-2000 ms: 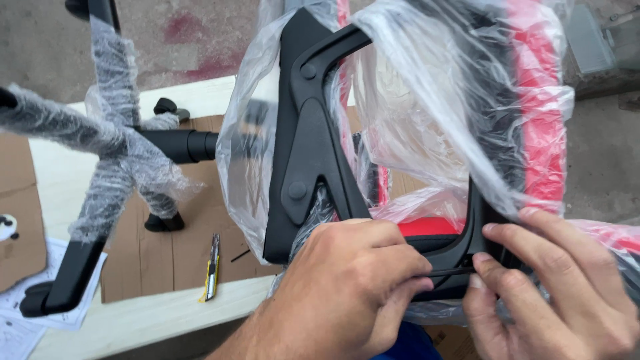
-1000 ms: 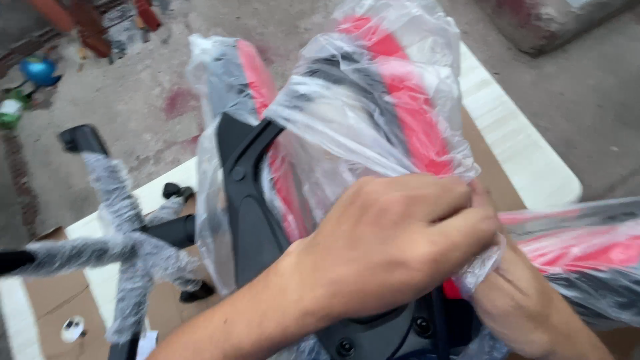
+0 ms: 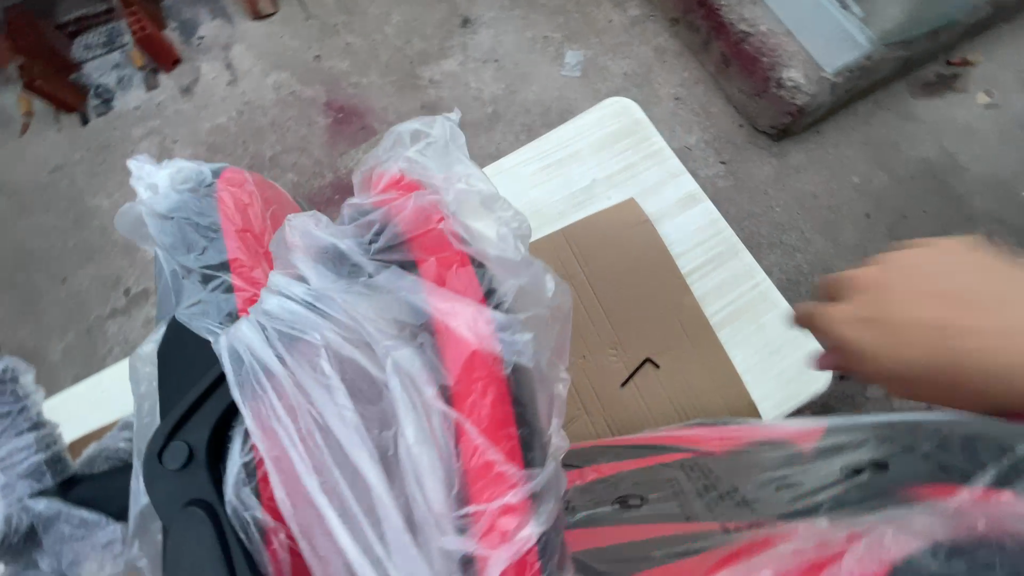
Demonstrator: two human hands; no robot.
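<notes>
My right hand (image 3: 920, 320), motion-blurred with fingers curled, is at the right, above the floor and the corner of a white board; whether it holds anything is unclear. My left hand is out of view. Red and black chair parts (image 3: 472, 352) stand wrapped in clear plastic (image 3: 344, 384) left of centre. Beside them is a black plastic armrest (image 3: 188, 456). A black hex key (image 3: 640, 372) lies on the cardboard (image 3: 624, 288). At the lower right, another red and black padded chair part (image 3: 680, 496) lies in clear plastic.
The white board (image 3: 712, 264) extends under the cardboard. At lower left is the wrapped chair base (image 3: 40, 496), partly cut off. A concrete block (image 3: 744, 72) stands at upper right. Reddish-brown hollow bricks (image 3: 148, 36) lie at upper left on the concrete floor (image 3: 480, 64).
Both hands were together at the plastic-wrapped chair part; now my right hand is away from it at the right and my left hand has left the view. The view has shifted markedly.
</notes>
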